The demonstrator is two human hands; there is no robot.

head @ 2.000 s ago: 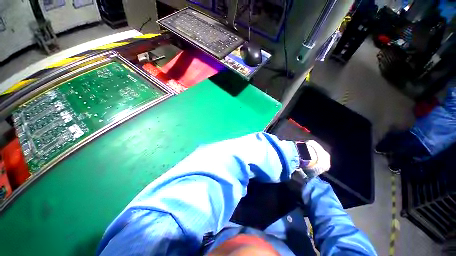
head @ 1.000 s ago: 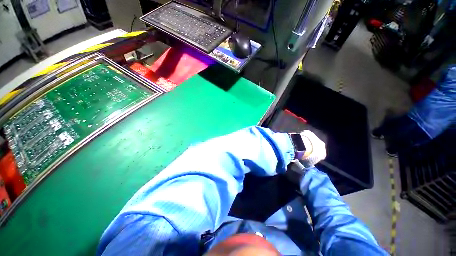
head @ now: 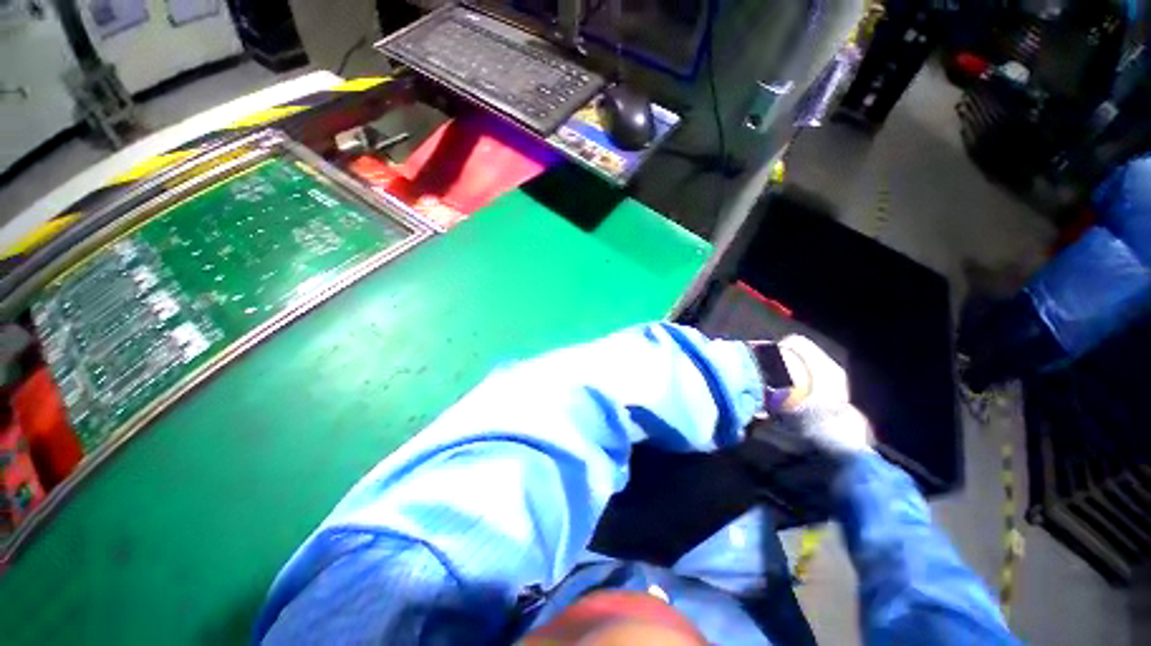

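My left hand (head: 817,376), in a white glove with a dark-faced watch at the wrist, is at the right, over the near-left side of a black bin (head: 884,334). My right hand (head: 833,432), also white-gloved and blurred, is just below it; the two overlap. Fingers and anything held are hidden. A dark flat piece with a red edge (head: 764,300) shows in the bin beyond my left hand. A green circuit board (head: 215,271) lies in a metal frame (head: 366,268) at the left, behind the green bench top (head: 366,366).
A keyboard (head: 492,66) and mouse (head: 627,116) sit on a shelf at the top. Red material (head: 473,168) lies below the shelf. A person in a blue smock (head: 1098,284) is at the right edge, above a dark slatted rack (head: 1098,505). Yellow-black tape (head: 189,141) edges the upper left.
My right hand has moved slightly right and down and is now blurred; my left hand has shifted slightly right. The camera view has shifted a little. The person at right has changed posture.
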